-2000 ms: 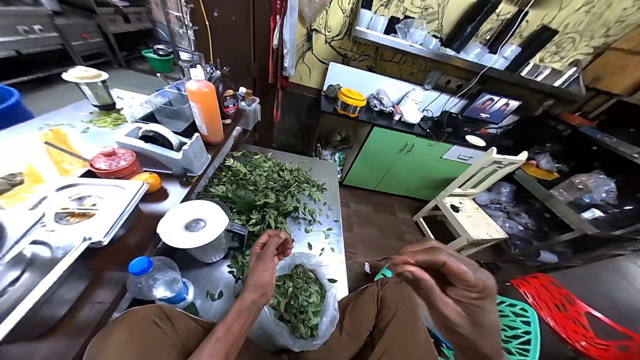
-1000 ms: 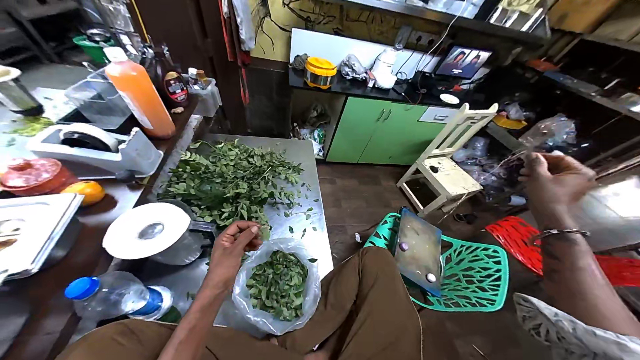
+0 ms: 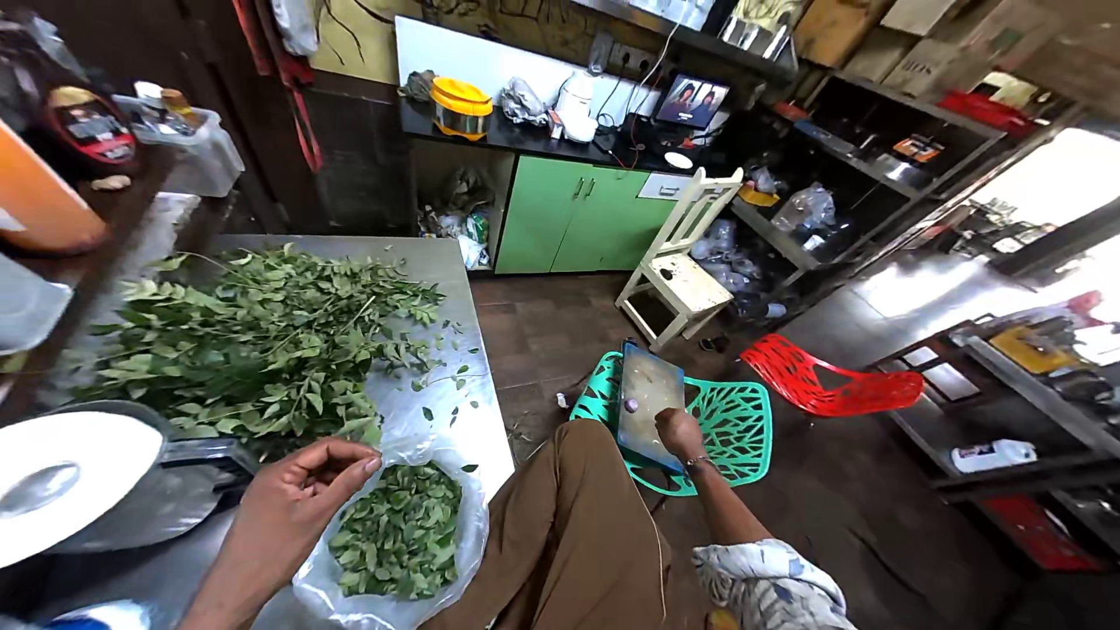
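Observation:
My left hand (image 3: 306,490), thumb and forefinger together, is above the left rim of a clear plastic bag (image 3: 477,534) that holds loose green leaves (image 3: 398,529). Whether anything is pinched in it cannot be told. Behind it a large heap of leafy green sprigs (image 3: 254,341) covers much of a steel table (image 3: 437,262), with a few loose leaves at its right. My right hand (image 3: 680,434), its fingers curled, reaches down over a blue-edged tray (image 3: 652,389) on a green plastic chair (image 3: 735,420); what it holds is hidden. A small purplish round thing (image 3: 631,405) lies on the tray.
A mixer jar with a white lid (image 3: 61,481) stands left of my left hand. An orange bottle (image 3: 39,192) and a plastic bin (image 3: 197,149) are at the upper left. Ahead are a green cabinet (image 3: 560,210), a white wooden chair (image 3: 687,280) and a red chair (image 3: 822,385).
My right hand has moved from out at the right down to the tray on the green chair. My left hand stays by the bag of leaves. The view has turned right.

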